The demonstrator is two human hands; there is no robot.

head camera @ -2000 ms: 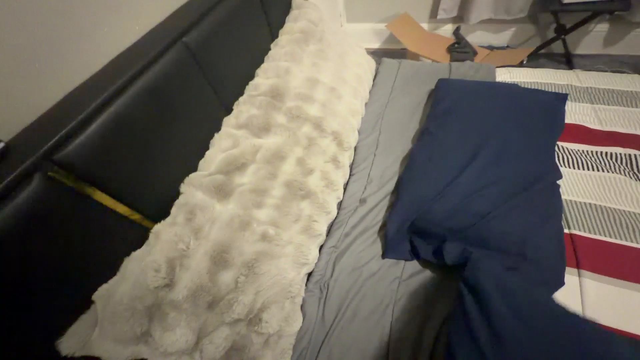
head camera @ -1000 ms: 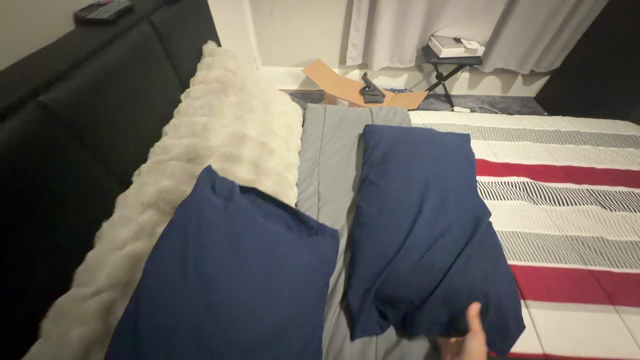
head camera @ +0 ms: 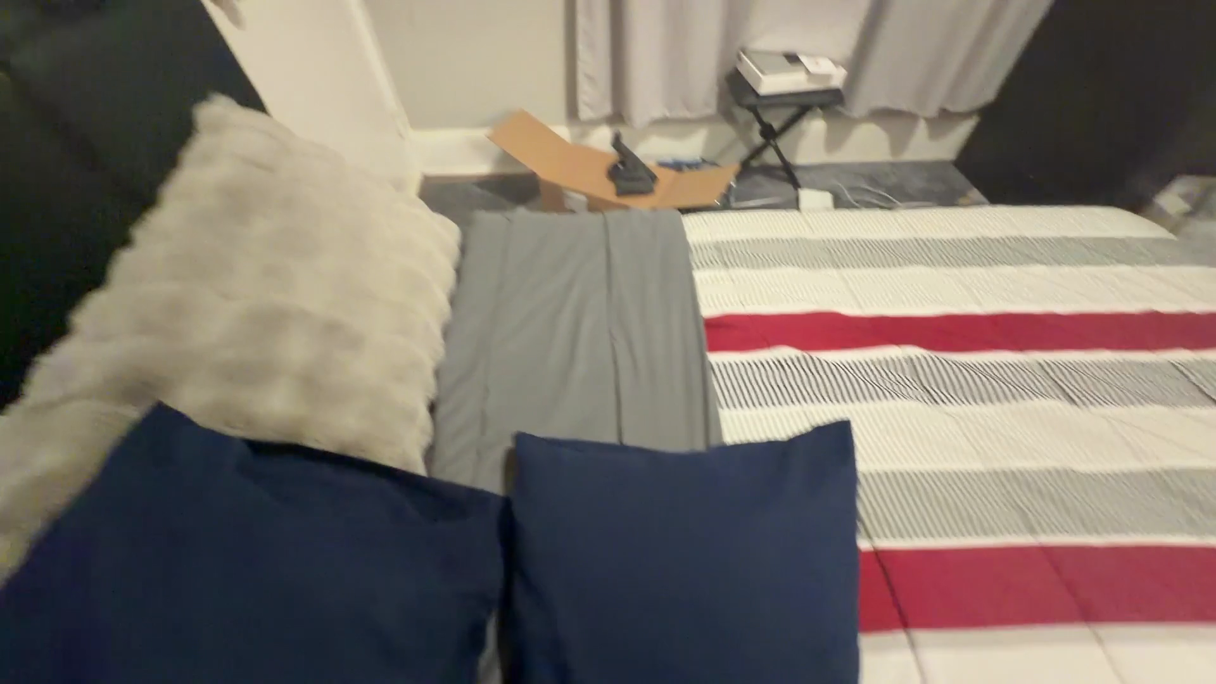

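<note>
Neither my left hand nor my right hand shows in the head view. Two navy blue pillows fill the bottom: the left pillow [head camera: 275, 560] partly overlaps a cream plush pillow or cover [head camera: 294, 275], and the right pillow [head camera: 679, 560] lies beside it, nearly touching. The right pillow rests across the grey folded part of the bedding [head camera: 560, 313] and the edge of a striped comforter [head camera: 950, 427] in white, grey and red. Whether a hand is on either navy pillow below the frame is hidden.
A dark padded headboard [head camera: 85, 180] runs along the left. Beyond the bed stand an opened cardboard box [head camera: 560, 157] with a black object [head camera: 629, 171] on it, and a folding stool [head camera: 788, 98] bearing a white box [head camera: 788, 71]. Grey curtains [head camera: 655, 57] hang behind.
The right navy pillow has moved nearer, uncovering more grey bedding and stripes. A hand seen at its lower edge a second ago is out of view. The view has shifted right.
</note>
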